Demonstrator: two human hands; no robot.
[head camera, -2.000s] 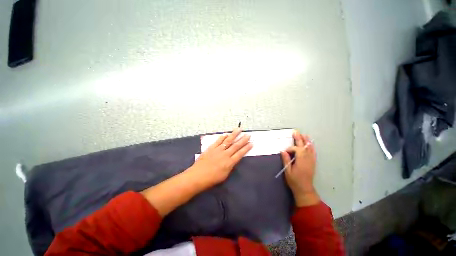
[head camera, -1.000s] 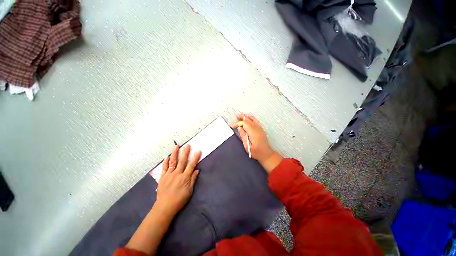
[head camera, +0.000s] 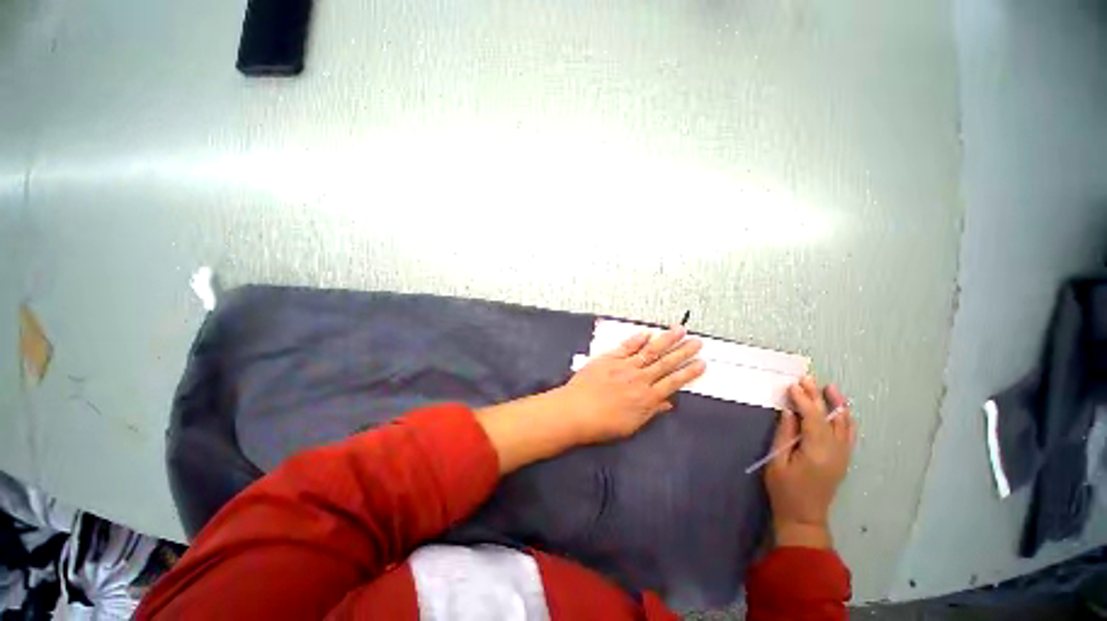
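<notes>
A large dark grey cloth (head camera: 510, 449) lies on the table in front of me. A white marking template (head camera: 741, 370) lies along its far edge towards the right end. My left hand (head camera: 634, 382) rests flat on the template's left part, fingers a little apart. My right hand (head camera: 811, 455) is at the template's right end, fingertips at its near corner. It holds a thin pale pen (head camera: 765, 459) that slants across the fingers. A small dark tip shows beyond the cloth's far edge near my left fingers. A white tag (head camera: 203, 288) lies at the cloth's far left corner.
A black phone (head camera: 274, 36) lies on the pale grey-green table (head camera: 510, 158) at the far left. A small tan card (head camera: 34, 345) is at the left. Dark grey pieces with a white edge (head camera: 1054, 419) lie at the right. Black-and-white patterned cloth (head camera: 91, 564) shows at the lower left.
The view has swung back left and levelled from a tilted one; the phone is fully in view and the checked cloth is out of view. Both hands remain at the template.
</notes>
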